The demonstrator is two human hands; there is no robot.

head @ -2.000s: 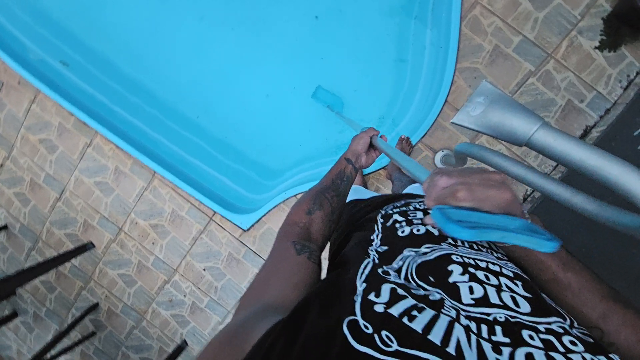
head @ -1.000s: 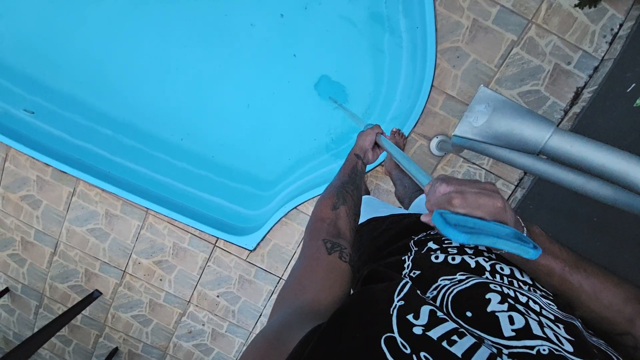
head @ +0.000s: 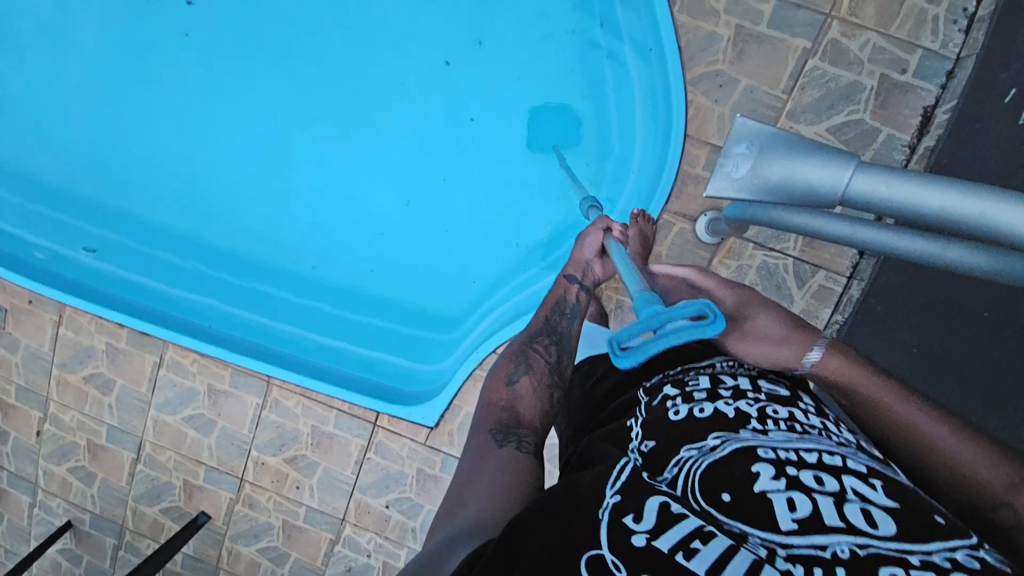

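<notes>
My left hand [head: 596,250] is closed around a light blue telescopic pole [head: 628,268], just below its locking collar. The pole slants into the blue pool [head: 320,200], where a blurred darker blue rectangular head [head: 554,128] shows at its far end under water. A blue loop handle [head: 666,332] forms the near end, in front of my black printed shirt. My right hand [head: 694,298] is beside the pole, right of the handle, with no fingers wrapped over either; its fingertips are partly hidden, and contact is unclear.
Grey metal tubes [head: 904,192] with a flared end extend from the right over stone-patterned tiles [head: 312,448]. My bare foot [head: 641,234] is by the pool's curved rim [head: 678,104]. Dark bars [head: 172,544] show at lower left. Small dark specks dot the pool.
My right hand has let go of the pole near the loop handle and now lies beside it. My left hand still grips the pole.
</notes>
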